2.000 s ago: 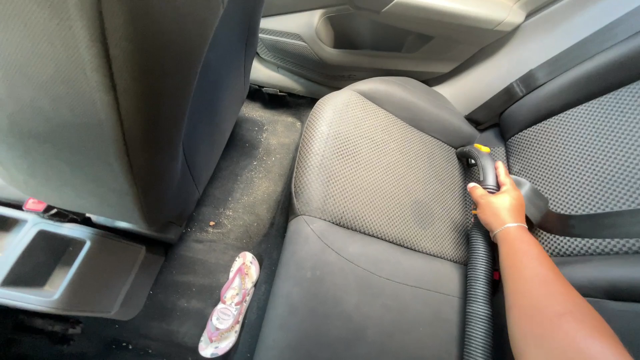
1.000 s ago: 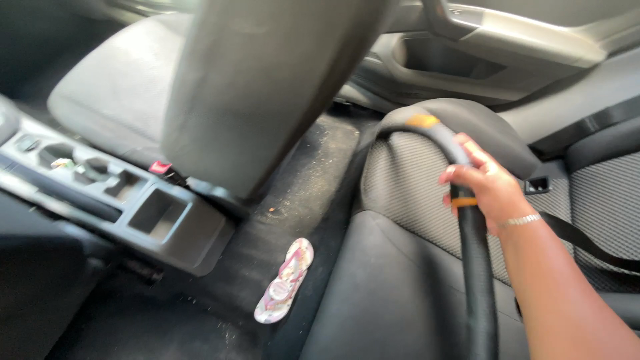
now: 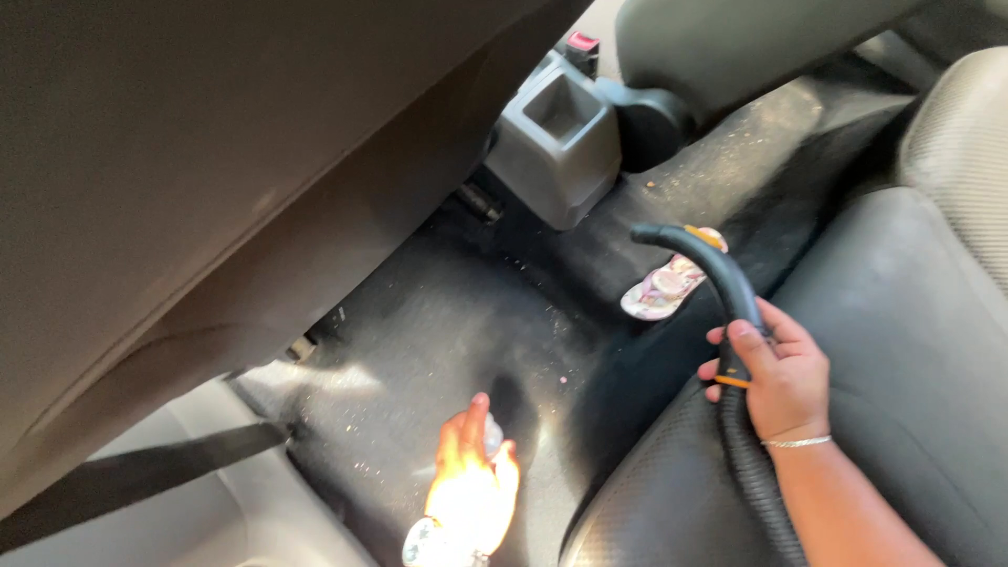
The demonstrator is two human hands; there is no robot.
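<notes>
My right hand is closed around the black curved handle of a vacuum hose, near its orange ring; the ribbed hose runs down below the wrist. The open end of the handle points left, over a patterned flip-flop on the car's floor. Low in the view, in bright sunlight, my left hand reaches over the dark floor carpet. Between its thumb and fingers is a small translucent whitish object, partly hidden by the hand; what it is cannot be told.
A front seat back fills the upper left. The grey centre console stands behind it, with a red seat-belt buckle near. On the right is the rear seat. Light crumbs dot the carpet; a door sill and belt lie lower left.
The view has swung toward the near footwell. My left hand has come into view over the floor. My right hand, still holding the hose handle, has moved from above the rear seat toward the footwell.
</notes>
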